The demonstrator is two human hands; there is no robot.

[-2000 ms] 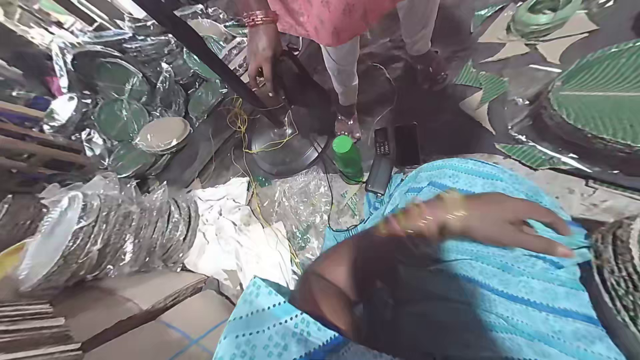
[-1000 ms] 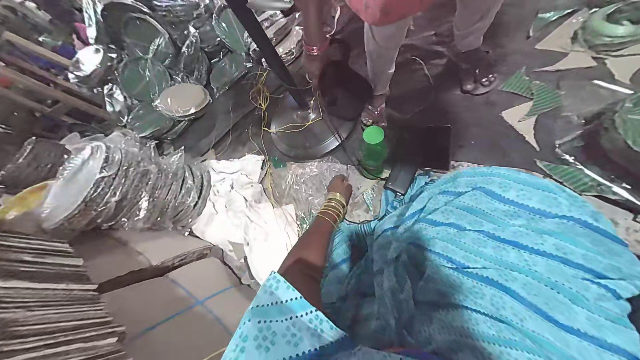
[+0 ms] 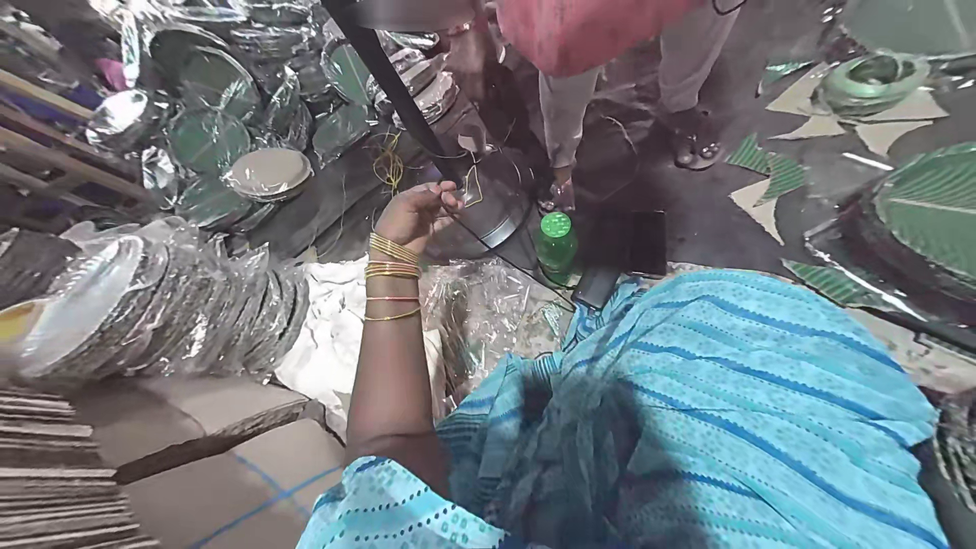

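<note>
My left hand (image 3: 419, 215), with bangles on its wrist, is raised with curled fingers beside the round base (image 3: 499, 229) of a black metal post (image 3: 393, 84). A thin dark cord (image 3: 511, 263) runs by the fingertips toward a green plastic bottle (image 3: 557, 242); whether the fingers hold it is unclear. A yellow cord (image 3: 389, 162) lies just behind the hand. Below the hand are a white cloth (image 3: 324, 328) and crumpled clear plastic (image 3: 488, 305). My right hand is not in view.
Stacked plates in clear plastic (image 3: 175, 305) stand at left, above brown cardboard (image 3: 229, 488). More wrapped plates (image 3: 210, 141) lie behind. A person in a pink garment (image 3: 587, 30) stands ahead. Green leaf-pattern sheets (image 3: 934, 213) are at right, and a dark phone-like object (image 3: 596, 286) lies near the bottle.
My left hand was over my lap at right, then down on the clear plastic; now it is raised farther forward by the post base. The other person's hand has left the base.
</note>
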